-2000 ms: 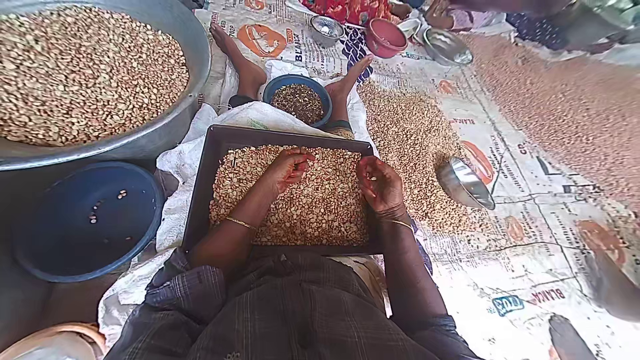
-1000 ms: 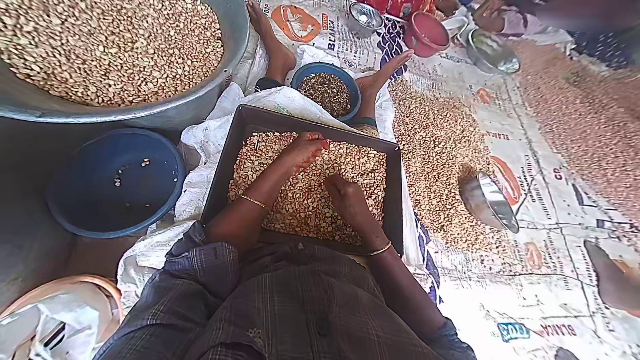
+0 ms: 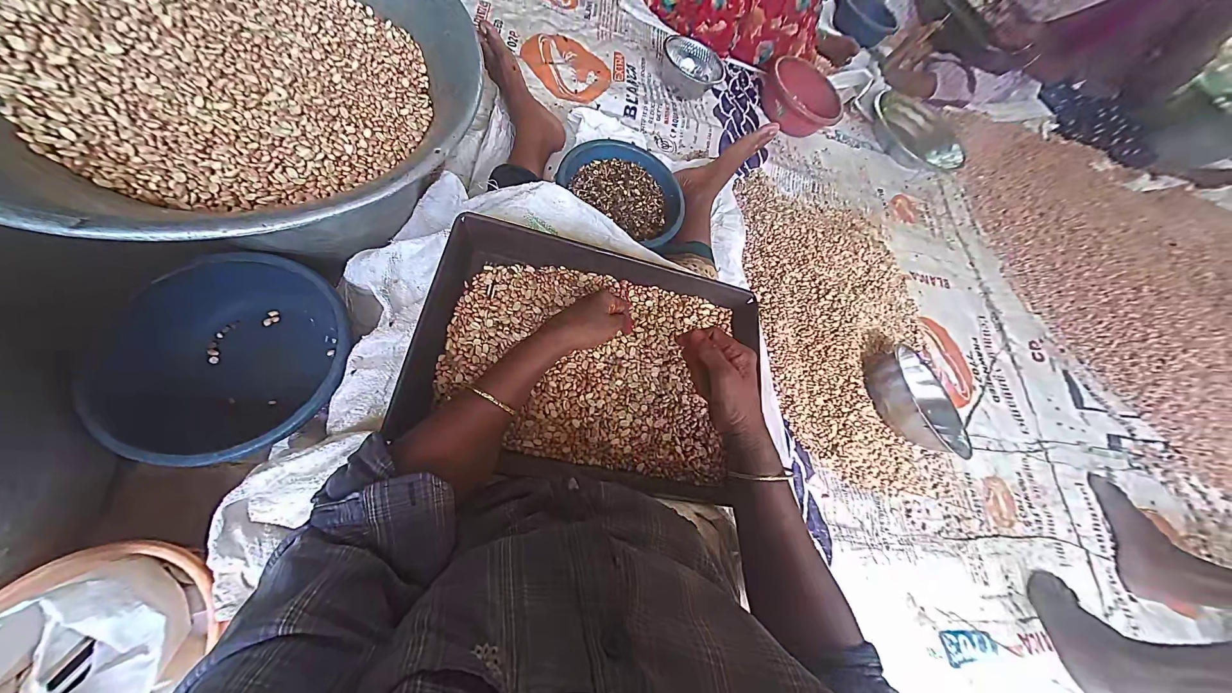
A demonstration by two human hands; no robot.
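A dark rectangular tray (image 3: 599, 252) lies across my lap, spread with pale and reddish split nuts or seeds (image 3: 587, 404). Over the middle of this layer is my left hand (image 3: 595, 320), fingers curled; whether a piece is between them cannot be told. My right hand (image 3: 720, 371) hovers by the tray's right side with its fingers bent and fingertips together, and its contents are too small to make out. The hands are apart. Beyond the tray, between my feet, a small blue bowl (image 3: 674, 207) holds darker bits.
At upper left stands a large metal basin (image 3: 318, 226) of nuts, with a blue basin (image 3: 207, 448) below it. Loose nuts and a steel bowl (image 3: 914, 399) lie on printed sheeting at right. Another person's feet (image 3: 1107, 606) are at lower right; other people sit at the top.
My right hand has moved from over the middle of the nuts towards the tray's right side since one second ago. More of another person's feet now shows at lower right.
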